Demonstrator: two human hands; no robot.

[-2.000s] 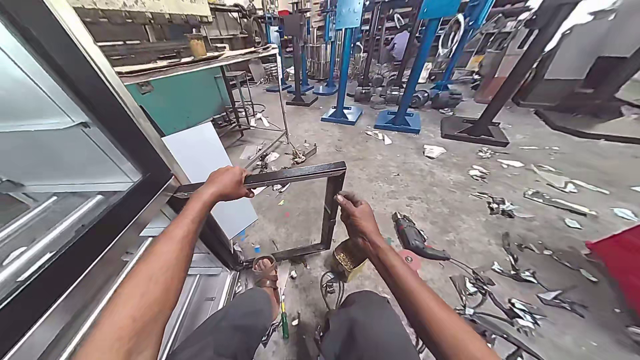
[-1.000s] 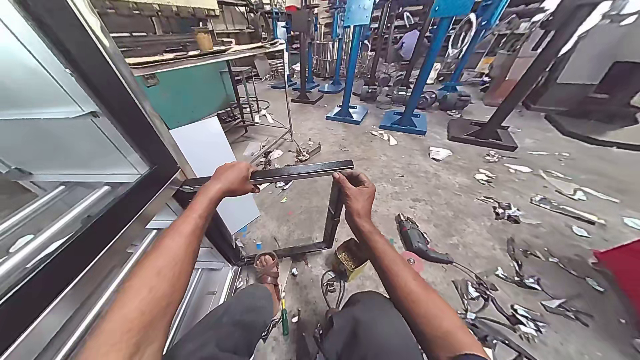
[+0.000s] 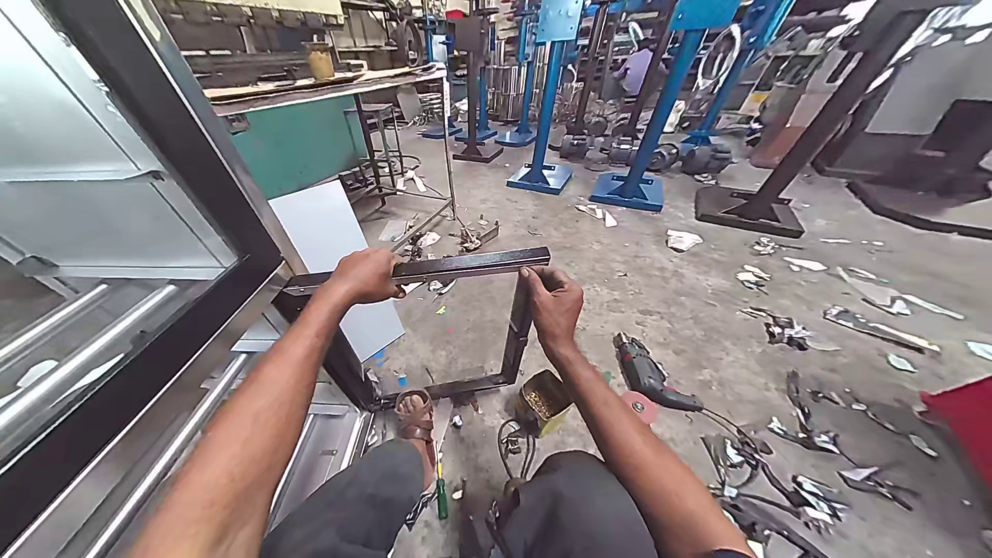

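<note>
A dark rectangular metal frame stands upright on the floor before me, its left side beside a large metal cabinet with a black-edged panel. My left hand is wrapped over the frame's top bar near its left part. At the top right corner, just under the bar, my right hand pinches the frame with thumb and fingers. A container of small brass-coloured screws sits below my right hand. Right of it lies a corded power drill. A green-handled screwdriver is on the floor by my foot.
Blue column stands and a dark stand rise farther back. A green workbench is at the back left. A pale sheet leans behind the frame. Scraps litter the right floor. A person is in the far background.
My right hand has moved from the frame's right side bar up to its top right corner. My left hand stays on the top bar.
</note>
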